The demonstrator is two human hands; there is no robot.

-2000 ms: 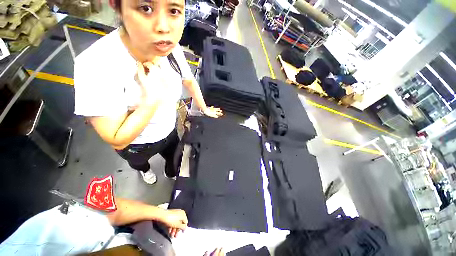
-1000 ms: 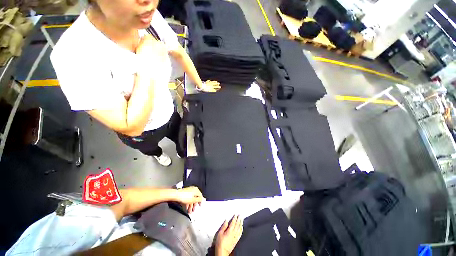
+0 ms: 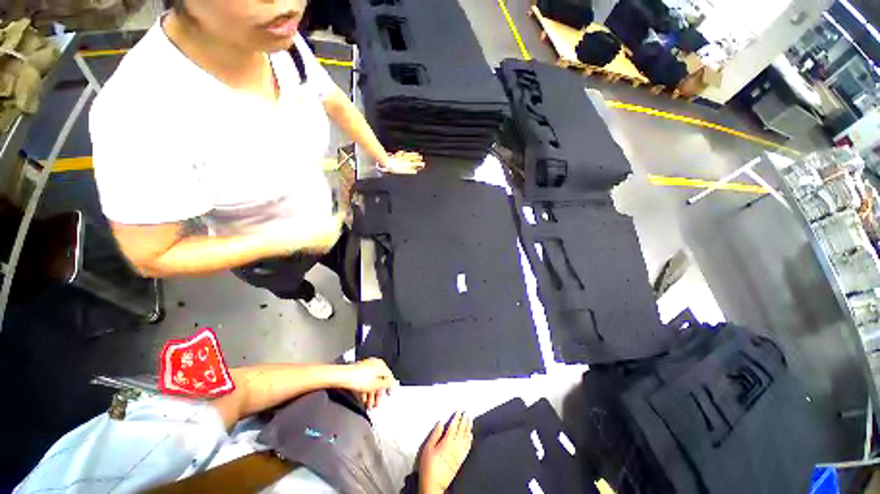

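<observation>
A large black cut panel (image 3: 453,251) lies flat with a small white label (image 3: 461,283) on it. A slotted black panel (image 3: 589,280) lies beside it. Small shaped black panels (image 3: 502,434) with white marks lie at the bottom centre. My left hand (image 3: 372,380) rests at the near left corner of the large panel, fingers loosely bent, with nothing seen in it. My right hand (image 3: 446,452) lies open on the white table (image 3: 410,410), its fingers against the left edge of the small panels.
Stacks of black panels (image 3: 439,58) (image 3: 569,130) stand at the far end. A bulky black pile (image 3: 709,415) is at the right, with a blue bin edge (image 3: 824,480) below. Another person (image 3: 207,145) stands at the left, one hand on the table near the stack.
The view has tilted down from two seconds ago, bringing my right hand into fuller view. The other person's raised arm has lowered to waist height. My hands have barely moved over the last second.
</observation>
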